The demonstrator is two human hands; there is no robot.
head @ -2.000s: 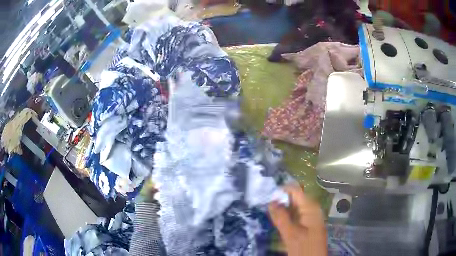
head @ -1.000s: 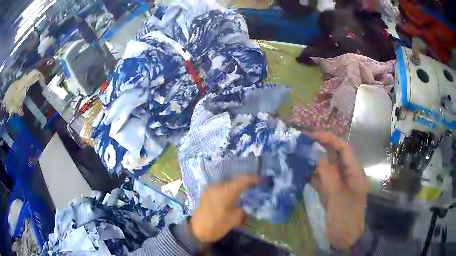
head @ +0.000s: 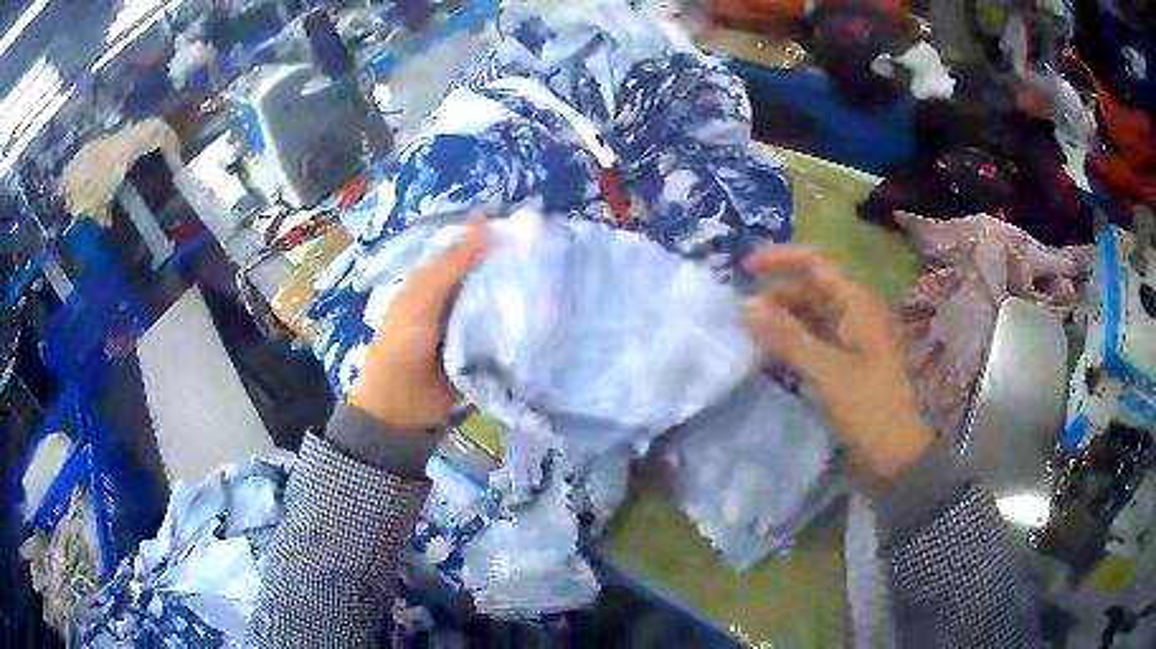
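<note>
A pale blue garment piece (head: 609,330) is held up in front of me, blurred by motion, its pale side facing me. My left hand (head: 425,336) grips its left edge, thumb on top. My right hand (head: 830,342) is at its right edge, fingers curled; the fingertips are blurred, and the piece's edge meets them. Below hang more pale and floral parts, with a crinkled smocked part (head: 533,571) at the lower middle and a pale flap (head: 754,469) at the lower right.
A bound blue-white floral bundle (head: 507,146) with a red and white tie (head: 614,194) lies behind. A loose floral pile (head: 190,558) is at lower left. Pink fabric (head: 970,273) and the machine's silver plate (head: 1021,393) are at right, on and beside the olive-green surface (head: 710,571).
The view has swung right to left across the scene, so the machine sits farther right. Both hands have risen and spread apart, and the piece now shows its pale side instead of floral print.
</note>
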